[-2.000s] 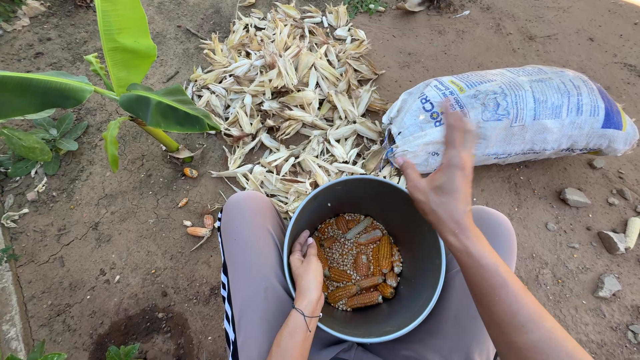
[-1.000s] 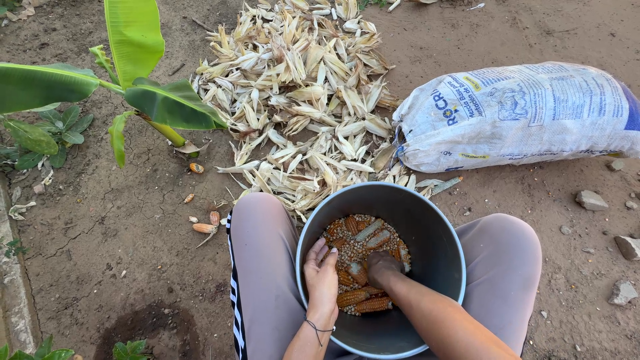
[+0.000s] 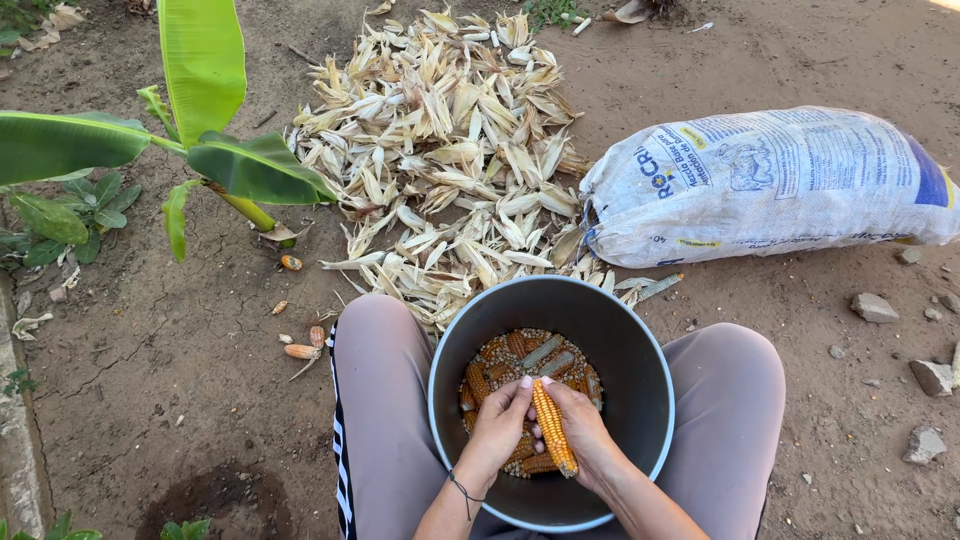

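Observation:
An ear of dried orange corn (image 3: 553,429) is held over a deep round pot (image 3: 619,352) that stands between the person's legs. My right hand (image 3: 581,427) is closed around the ear's right side, its thumb near the upper end. My left hand (image 3: 504,420) grips the same ear from the left, thumb at its top end and fingertips against its side. Below both hands, the pot holds loose kernels (image 3: 536,335), several corn ears (image 3: 477,381) and shelled cobs (image 3: 541,351). The hands hide part of these contents.
A heap of dry corn husks (image 3: 450,150) lies beyond the pot. To its right rests a full woven sack (image 3: 780,180). A young banana plant (image 3: 255,214) grows at the left. Small ears (image 3: 301,351) lie on the soil, and stones (image 3: 874,307) are scattered at the right.
My right hand was empty near the sack, then reached into the pot; now it is raised with a corn ear. My left hand has moved from the pot's left side to that ear.

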